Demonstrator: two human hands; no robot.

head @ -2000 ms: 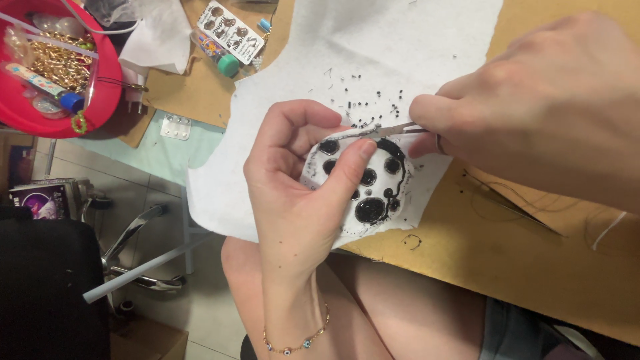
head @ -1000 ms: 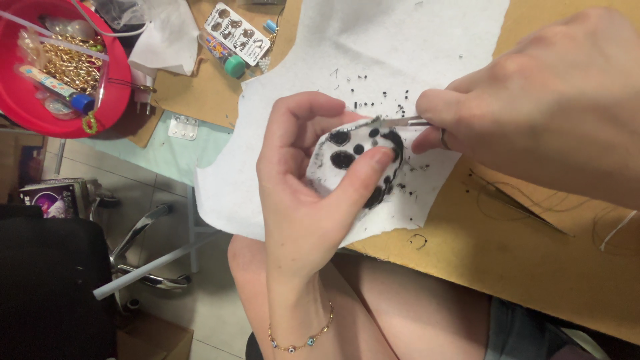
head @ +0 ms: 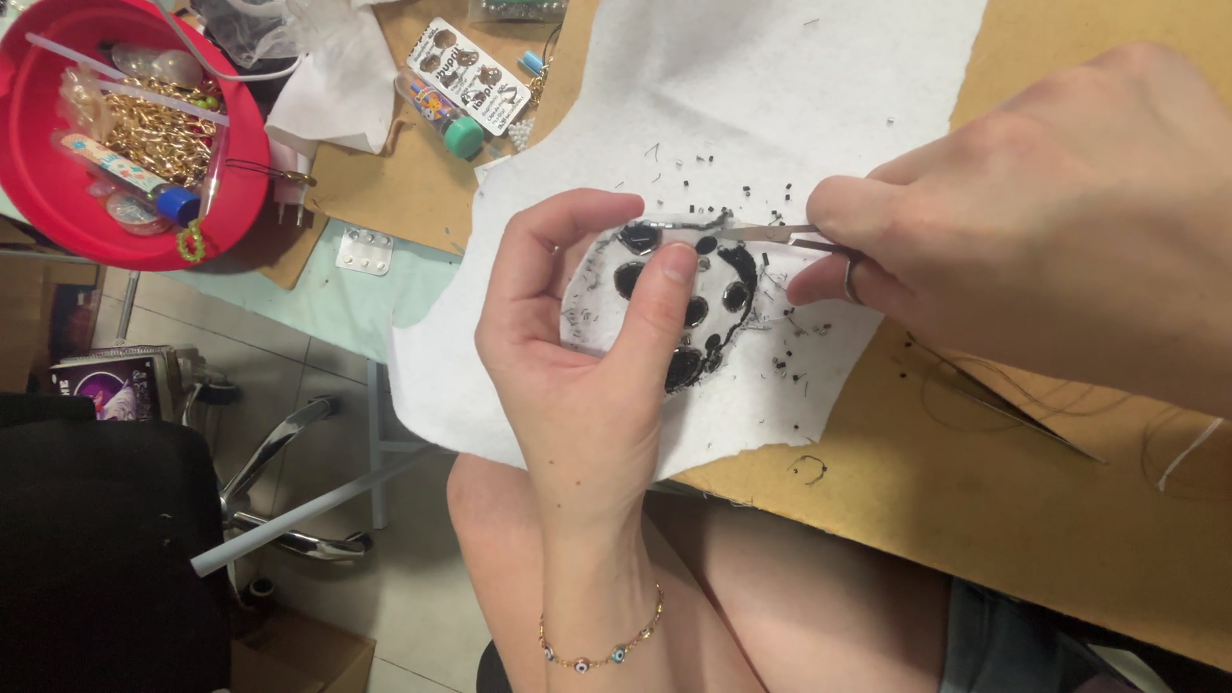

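My left hand (head: 587,337) holds a white felt piece (head: 602,289) with black beaded outlines and dark oval stones, its thumb pressed on the face. My right hand (head: 1020,212) grips small metal scissors (head: 770,234), whose blades reach the beaded upper edge of the piece; the handles are mostly hidden by the fingers. Beneath both lies a larger sheet of white felt (head: 770,87). Small black beads (head: 784,361) and thread clippings are scattered on it around the piece.
A red bowl (head: 245,207) with gold chains stands at the upper left. Near it lie a blister pack (head: 472,77) and a green-capped tube (head: 462,137). Pointed metal tweezers (head: 1011,409) and loose dark thread rest on the brown board (head: 962,520) at right. A black chair (head: 106,539) is at lower left.
The beaded piece has been turned and tilted in my left hand over these moments. My right hand keeps the scissors at its upper edge.
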